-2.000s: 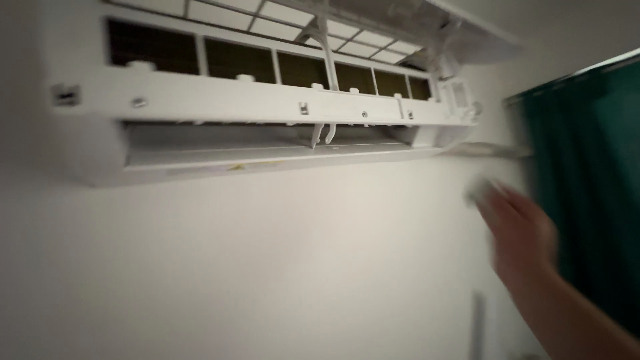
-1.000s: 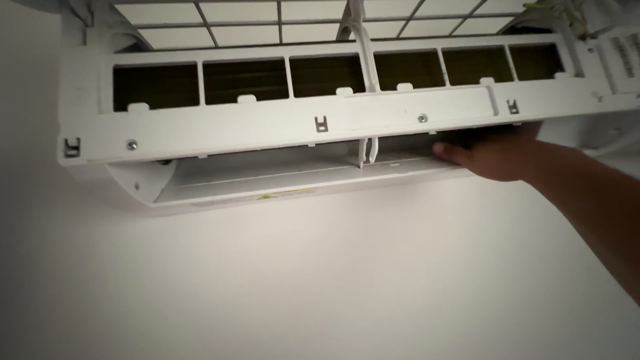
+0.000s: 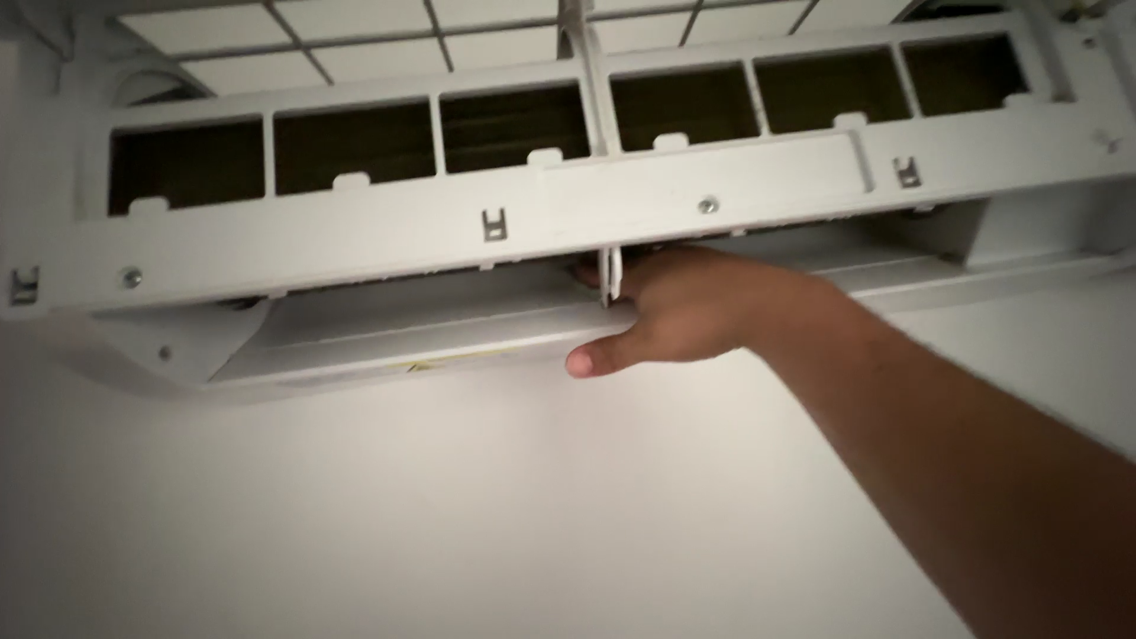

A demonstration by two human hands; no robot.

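A white split air conditioner indoor unit (image 3: 781, 182) spans the head view, its front cover off or raised. My right hand (image 3: 692, 306) reaches from the lower right into the long air outlet (image 3: 426, 306). Its fingers go up behind the outlet's upper edge, beside the white central bracket (image 3: 610, 275), and their tips are hidden. The thumb sticks out to the left below the outlet. Whether the hand holds something inside cannot be told. My left hand is out of view.
Pale wall (image 3: 399, 524) lies below the unit. Above are dark rectangular openings (image 3: 355, 146) and a white grid panel (image 3: 382, 49). Screws (image 3: 707, 205) and small clip slots (image 3: 494, 224) line the front bar. A yellow mark (image 3: 417, 366) is on the outlet's lower lip.
My right hand was away from the unit with a small pale thing, then entered the outlet's right part. Now it is further left, at the central bracket. The view has come closer.
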